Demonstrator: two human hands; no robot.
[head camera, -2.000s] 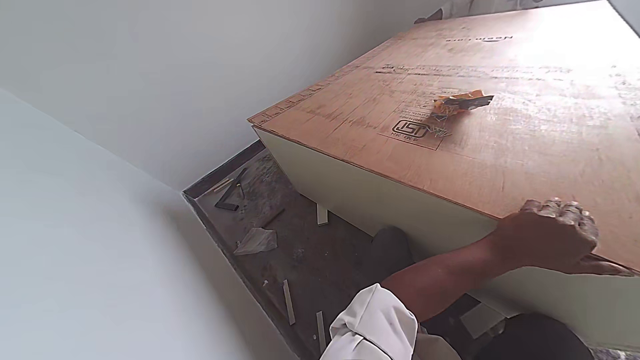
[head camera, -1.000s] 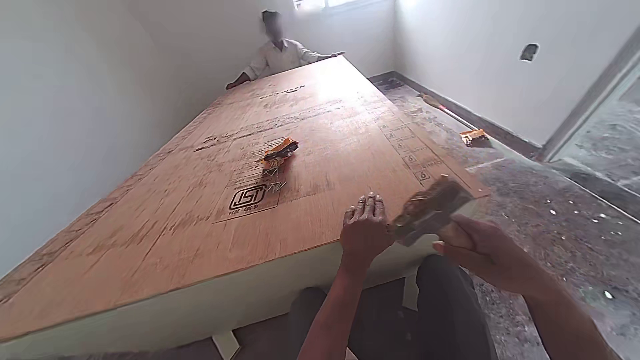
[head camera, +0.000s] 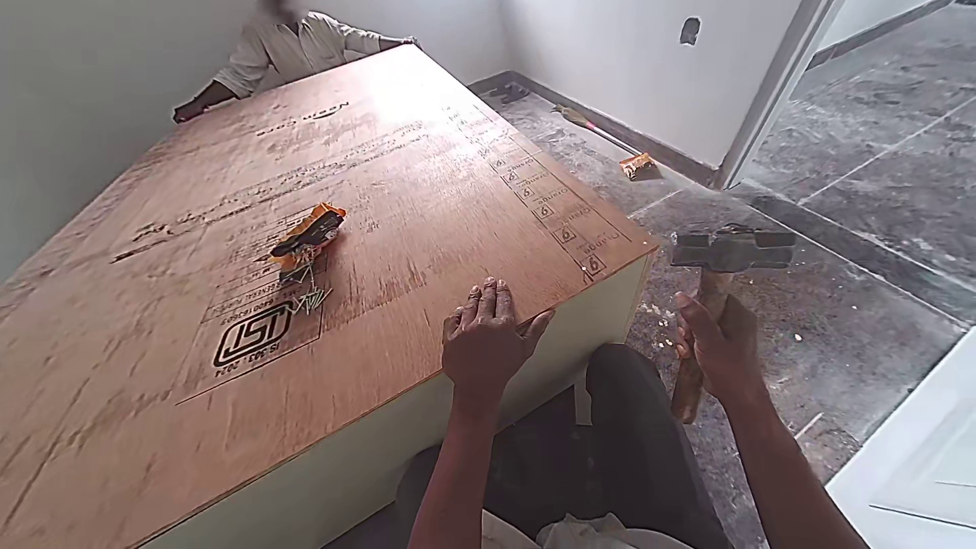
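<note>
My left hand (head camera: 489, 339) lies with its palm on the near edge of a large plywood sheet (head camera: 396, 252), fingers spread, thumb along the rim. The sheet forms the top of a box-like frame with a pale side panel (head camera: 320, 473). To the right of the sheet's near corner, my right hand (head camera: 720, 343) grips the wooden handle of a sledgehammer (head camera: 733, 250), its steel head raised above the floor. A torn orange packet (head camera: 309, 232) lies on the sheet, with several loose nails (head camera: 311, 297) spilling from it.
Another person (head camera: 293, 46) stands at the far end with both hands on the sheet's edge. On the floor by the right wall are a broom (head camera: 595, 128) and another orange packet (head camera: 637, 165). A doorway frame (head camera: 770, 99) stands beyond, and a white panel (head camera: 915, 457) is at the lower right.
The view has swung right since two seconds ago. The hammer, blurred over the sheet's near corner one second ago, is now upright to the right of it. My left hand stays on the sheet's edge.
</note>
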